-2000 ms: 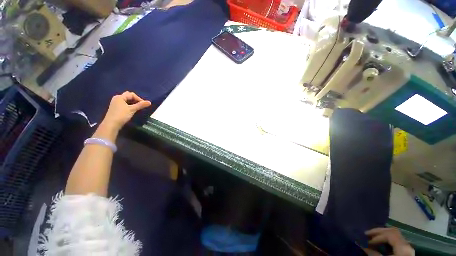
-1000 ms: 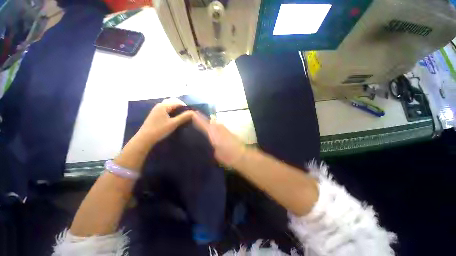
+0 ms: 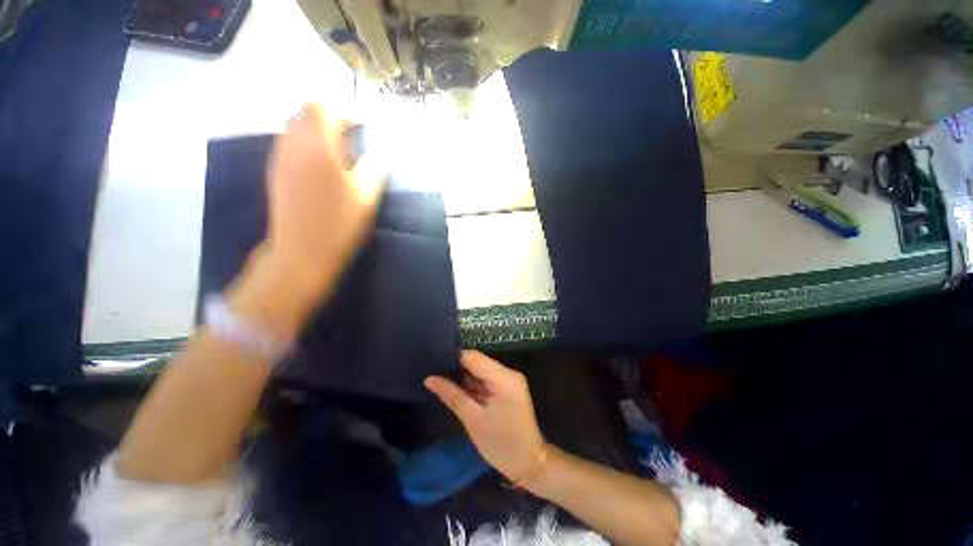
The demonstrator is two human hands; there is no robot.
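A dark navy fabric panel (image 3: pixel 400 277) lies on the white machine table and hangs over its front edge. My left hand (image 3: pixel 320 197) is blurred and lies over the panel's upper part, close to the needle area; whether it grips cloth cannot be told. My right hand (image 3: pixel 491 411) pinches the panel's lower right edge between thumb and fingers at the table's front. The presser foot area (image 3: pixel 411 101) is washed out by bright glare. A second dark fabric piece (image 3: pixel 619 203) lies right of the needle, reaching over the front edge.
Long dark cloth (image 3: pixel 48 203) hangs over the table's left side. A phone (image 3: pixel 192 19) is at the upper left. The machine body (image 3: pixel 790 112) carries a yellow label (image 3: pixel 714 85). A green-and-blue tool (image 3: pixel 824 213) and a black looped item (image 3: pixel 896 176) lie at the right.
My hands were together near the panel's top; my left hand has moved up and my right hand down to the lower right edge. The panel now lies flatter. The view has shifted slightly.
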